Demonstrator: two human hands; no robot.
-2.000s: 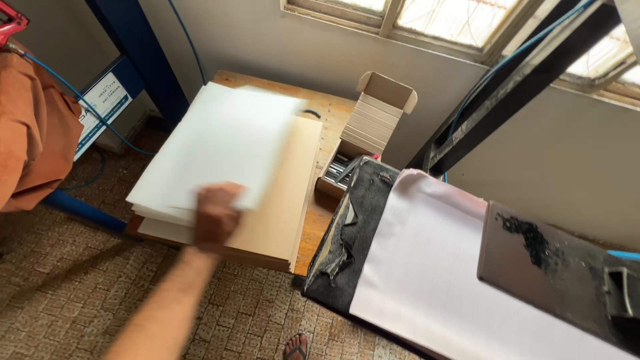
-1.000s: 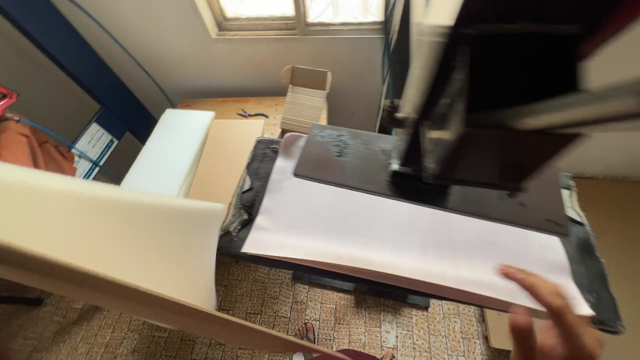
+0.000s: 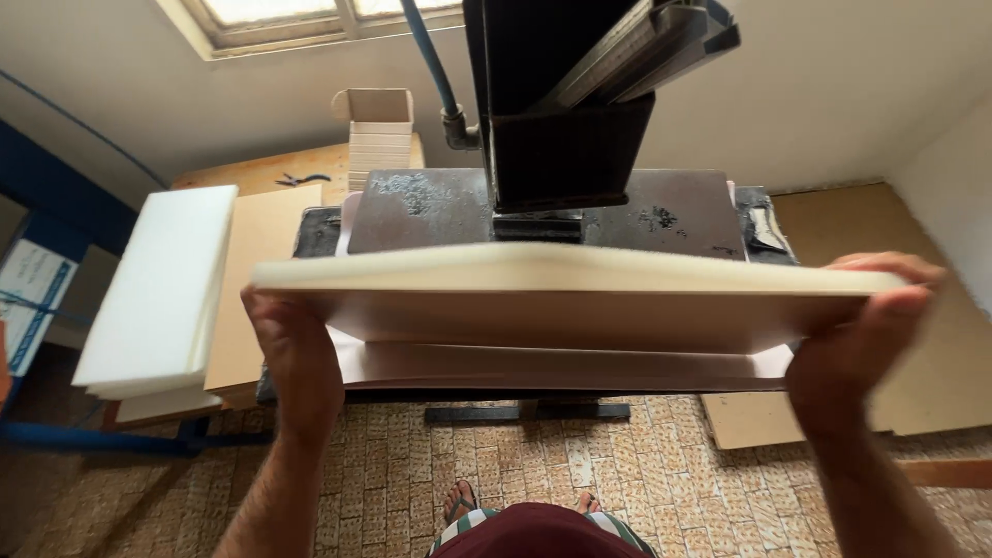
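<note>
Both hands hold a white foam sheet together with a thin brown board beneath it, edge-on toward me. My left hand grips the left end, and my right hand grips the right end, slightly blurred. Below and behind them lies a pinkish-white sheet on the black bed of a press. A dark metal platen with scuffed patches stands over the bed, joined to a black press arm.
At left, white foam sheets and brown boards are stacked on a wooden table with pliers and an open cardboard box. Large brown boards lie at right. A blue hose meets the press.
The view has swung right from the stacks to the press. My right hand, apart from the foam and board one second ago, now grips their right end; both pieces are held across in front of the press.
</note>
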